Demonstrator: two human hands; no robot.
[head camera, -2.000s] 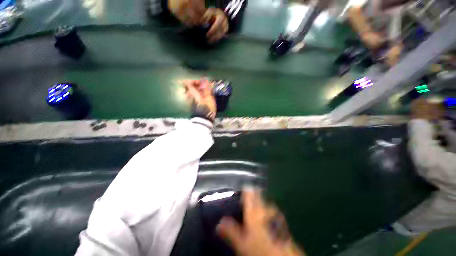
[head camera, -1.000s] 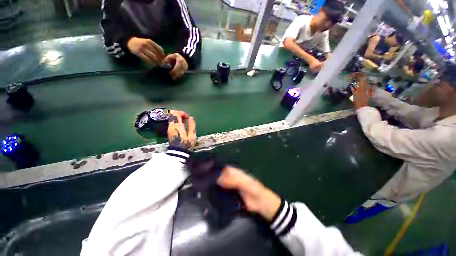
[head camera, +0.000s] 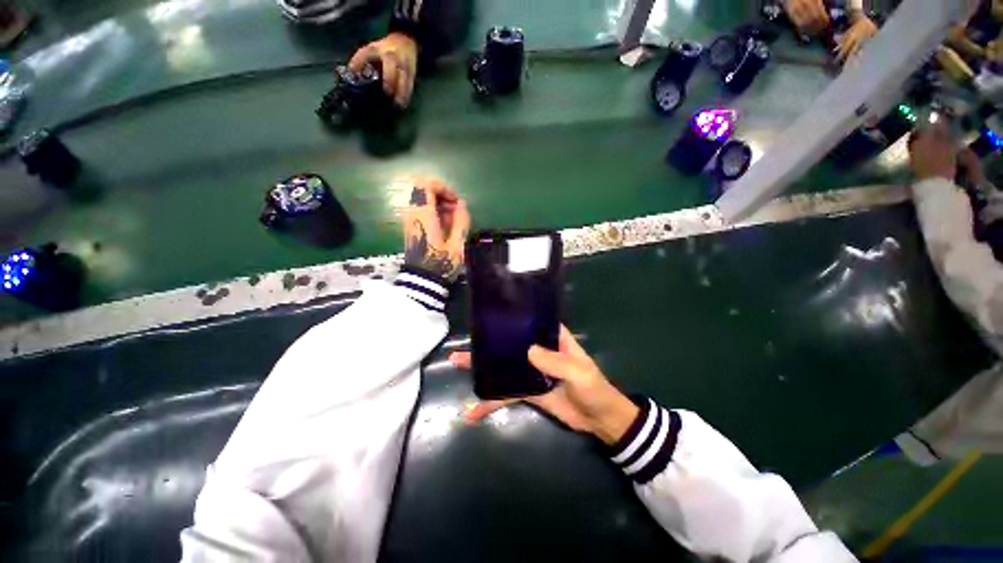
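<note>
My right hand holds a black smartphone upright over the near dark surface, thumb on its lower right edge. The screen is dark with a pale patch near the top. My left hand rests over the belt's edge rail, tattooed, fingers loosely curled; I see nothing in it, but whether the fingers touch each other is unclear. A black electronic unit stands on the green belt to the left of my left hand, its open end showing parts, unlit.
Across the belt a person's hand touches a black unit. Other units stand around, one lit blue at left, one lit pink at right. A grey metal post slants over the belt at right. A worker's pale sleeve shows far right.
My left hand has let go of the unit, which now stands apart from it. The phone, blurred before, is raised and clear in my right hand. The opposite worker's hand has reached onto the belt.
</note>
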